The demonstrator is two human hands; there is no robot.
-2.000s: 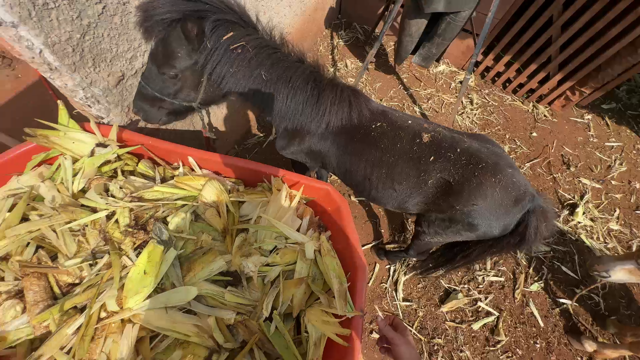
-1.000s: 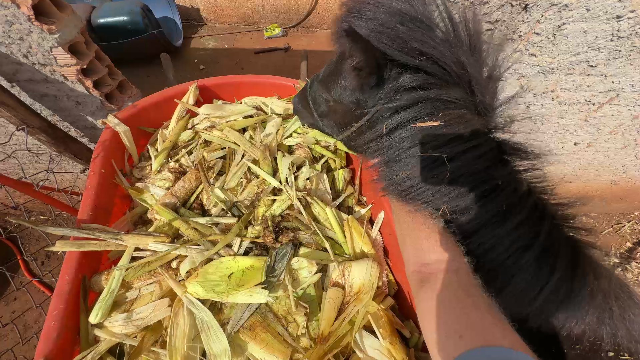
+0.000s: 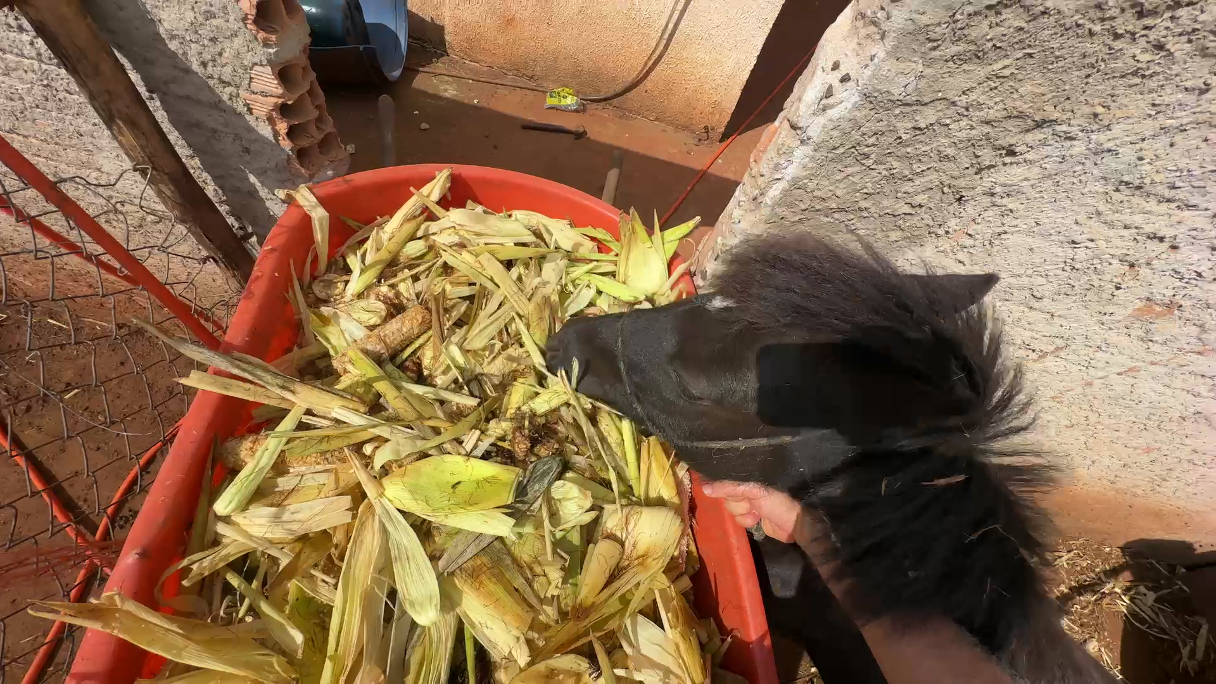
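Observation:
A small black horse (image 3: 703,380) lowers its muzzle onto a heap of corn husks and cobs (image 3: 446,484), which fills a red plastic tub (image 3: 731,560). A thin strap runs around its muzzle and along its jaw. My right hand (image 3: 760,508) is beneath the horse's jaw, beside the tub's right rim, with the forearm passing under the neck. Something small shows at its fingers; the horse hides part of the hand, so I cannot tell what it grips. My left hand is out of view.
Wire mesh fencing (image 3: 85,361) with red bars and a wooden post (image 3: 142,142) stand left of the tub. Broken hollow bricks (image 3: 290,90) edge a wall behind. A rough concrete wall (image 3: 1026,142) rises at the right. A dark rod (image 3: 554,128) lies on the floor beyond.
The horse's muzzle has moved over the husks from the tub's far right rim. My right hand, hidden one second ago, now shows under its jaw. The view has swung considerably.

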